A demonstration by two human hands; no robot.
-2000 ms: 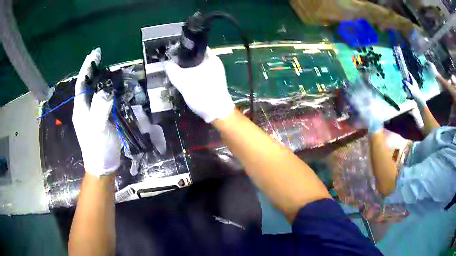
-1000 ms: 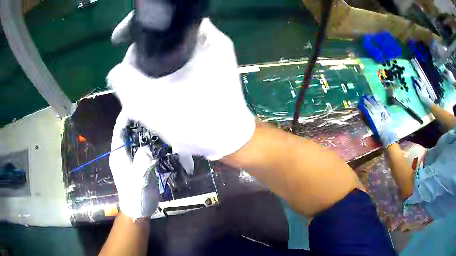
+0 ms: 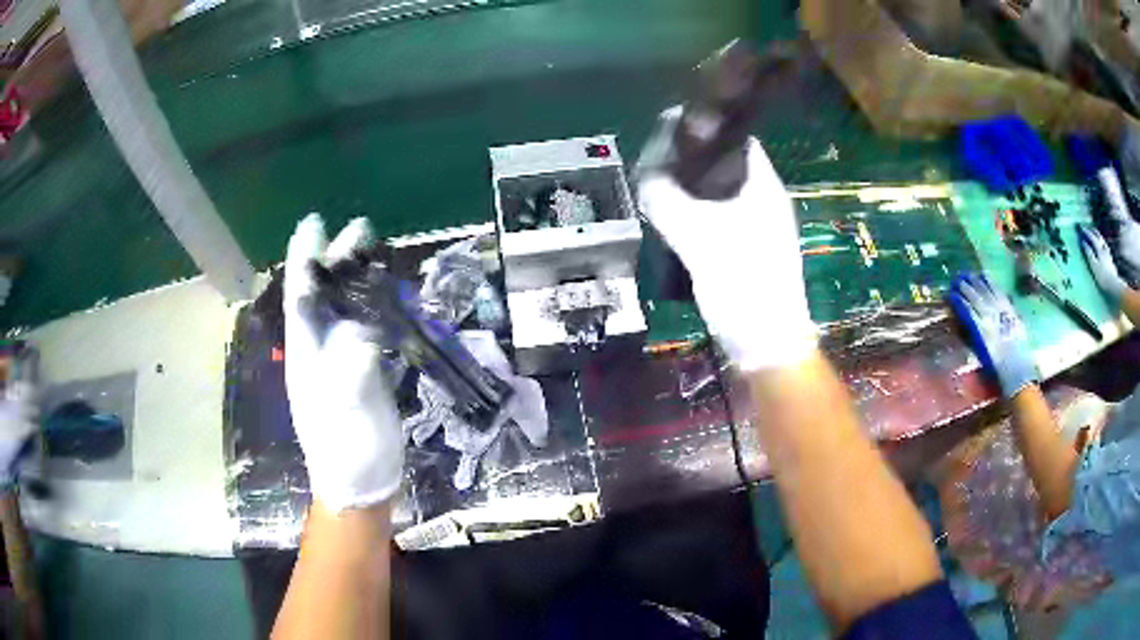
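My gloved left hand holds a long, narrow black unit above the mat. One end is at my fingers, the other slants down to the right. A thin blue line shows along the unit. My gloved right hand grips a dark power screwdriver, blurred, raised to the right of the screw feeder. The driver is well apart from the unit. The light grey screw feeder stands between my hands, with a red switch and small pale bits in its open top.
Grey-white spare gloves and a crumpled cloth lie on the black mat. A pale strip tool lies at the front edge. At right, another person's gloved hand rests near black parts. A hand shows at the far left edge.
The driver and my right hand have moved away from the unit to the right. The unit is now tilted, with its length visible. The feeder is uncovered.
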